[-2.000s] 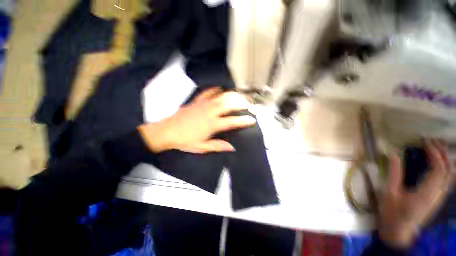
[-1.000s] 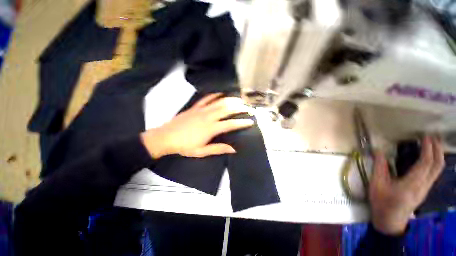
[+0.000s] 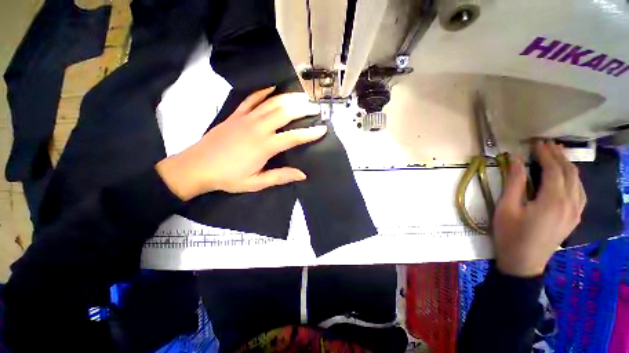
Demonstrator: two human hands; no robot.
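Observation:
My left hand [image 3: 241, 148] lies flat with fingers spread on a black garment panel [image 3: 332, 196], its fingertips just left of and below the presser foot [image 3: 326, 110]. The panel runs up to the foot and its lower end lies on the white table. My right hand [image 3: 538, 207] is at the right, palm down over dark cloth, beside the scissors [image 3: 473, 189] with olive-yellow loops. Its fingertips are near the stack of small black pieces [image 3: 598, 196]; whether they grip anything is hidden. The sewing machine [image 3: 552, 34] stands behind.
More black pieces [image 3: 52, 83] lie on the tan side surface [image 3: 14, 227] at left. A printed ruler [image 3: 200, 239] runs along the table's front edge. Below the edge are a red basket [image 3: 432, 296], a blue basket [image 3: 586, 296] and dark cloth with a white stripe [image 3: 303, 296].
The view has shifted, so the machine shows larger and sharper. My left hand keeps its place on the panel. My right hand's fingers are closer together over the dark cloth.

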